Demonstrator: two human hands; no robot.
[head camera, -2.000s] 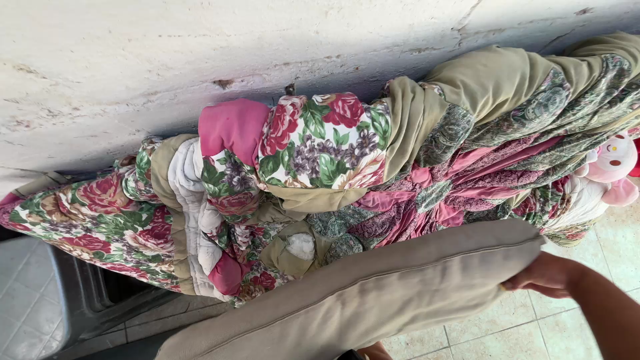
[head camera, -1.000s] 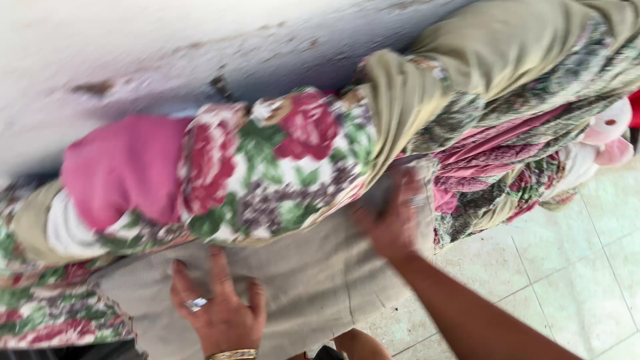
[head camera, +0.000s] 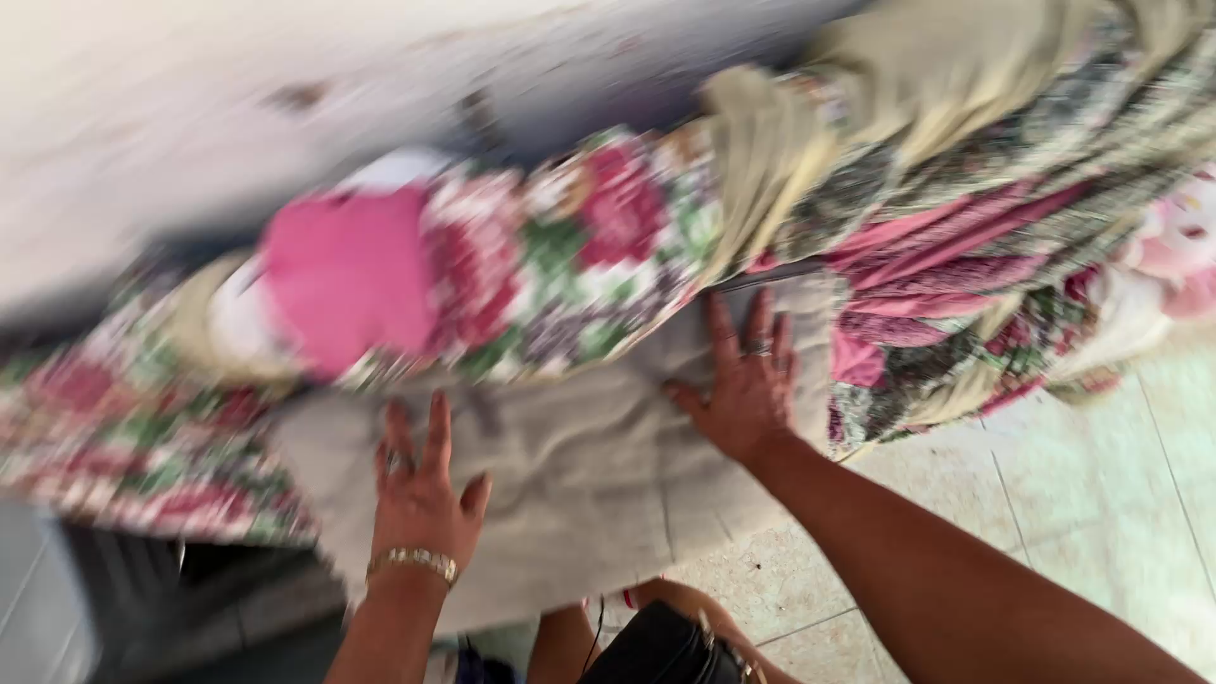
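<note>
A beige fabric cushion (head camera: 579, 475) lies flat below a long bundle of floral fabric (head camera: 579, 256). On the cushion's left part rests my left hand (head camera: 423, 508), fingers spread, with a ring and a bracelet on it. My right hand (head camera: 746, 389) presses on the cushion's right part, its fingertips near a dark edge beside the floral cloth. Neither hand grips anything. A bright pink fabric patch (head camera: 351, 275) stands out on the bundle. To the right, pink and green patterned cloth (head camera: 931, 285) is gathered in folds. The bundle looks blurred.
A scuffed white wall (head camera: 237, 104) runs behind the bundle. Pinkish plush toy parts (head camera: 1183, 247) show at the right edge. At lower left is a dark grey plastic object (head camera: 142, 589). Floor tiles (head camera: 1064, 513) extend at lower right, and the wearer's legs show at bottom centre.
The cushion, held at its right end two seconds ago, now lies flat against the bundle. Both hands have come onto it and remain there, fingers spread. The view has shifted closer.
</note>
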